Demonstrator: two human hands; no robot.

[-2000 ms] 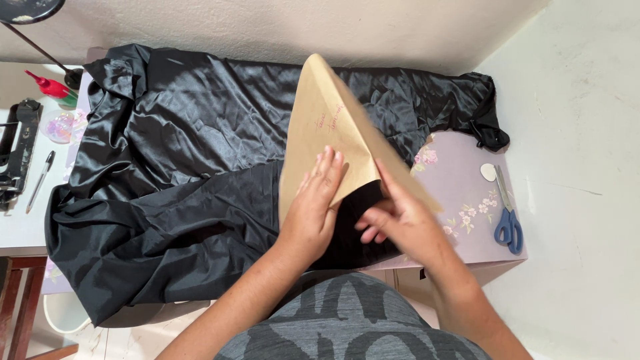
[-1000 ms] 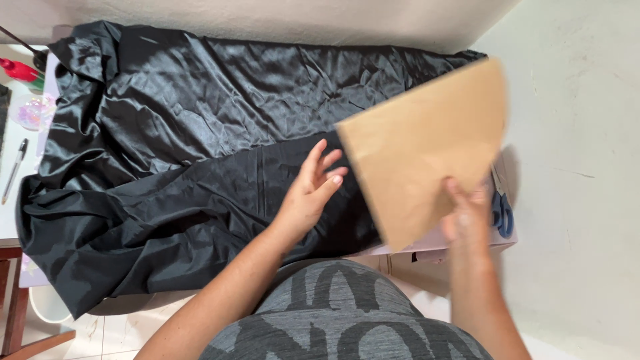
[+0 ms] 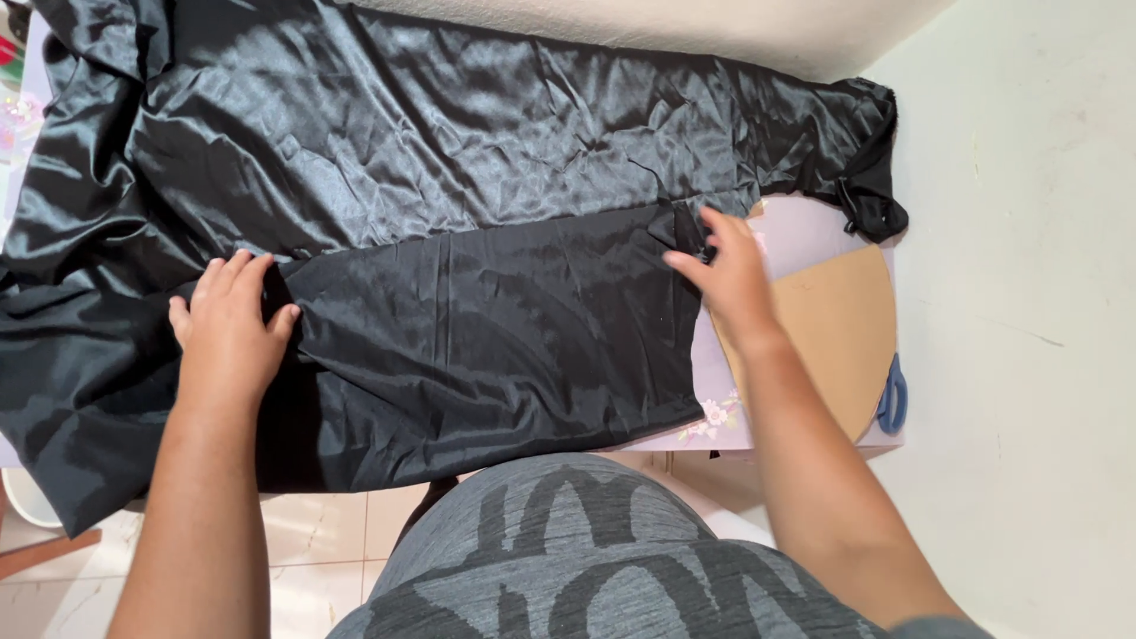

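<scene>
Black satin fabric (image 3: 497, 311) covers most of the table, its shiny side up at the back and a duller folded part at the front. My left hand (image 3: 232, 311) rests on the fabric at the left, fingers spread near the fold's edge. At the fabric's right end, my right hand (image 3: 723, 266) has thumb and fingers apart around a small raised bit of cloth; whether they touch it is unclear. A brown paper pattern piece (image 3: 834, 328) with a curved edge lies on the table to the right, partly behind my right forearm.
Blue-handled scissors (image 3: 895, 395) stick out from under the paper at the table's right edge. The table has a lilac floral cover (image 3: 803, 232). Walls (image 3: 1021, 266) border the back and right. A white bucket (image 3: 31, 497) stands on the floor at lower left.
The brown paper, in my right hand a second ago, now lies on the table at the right, let go. My left hand has moved left onto the fabric, and my right hand to the fabric's right end.
</scene>
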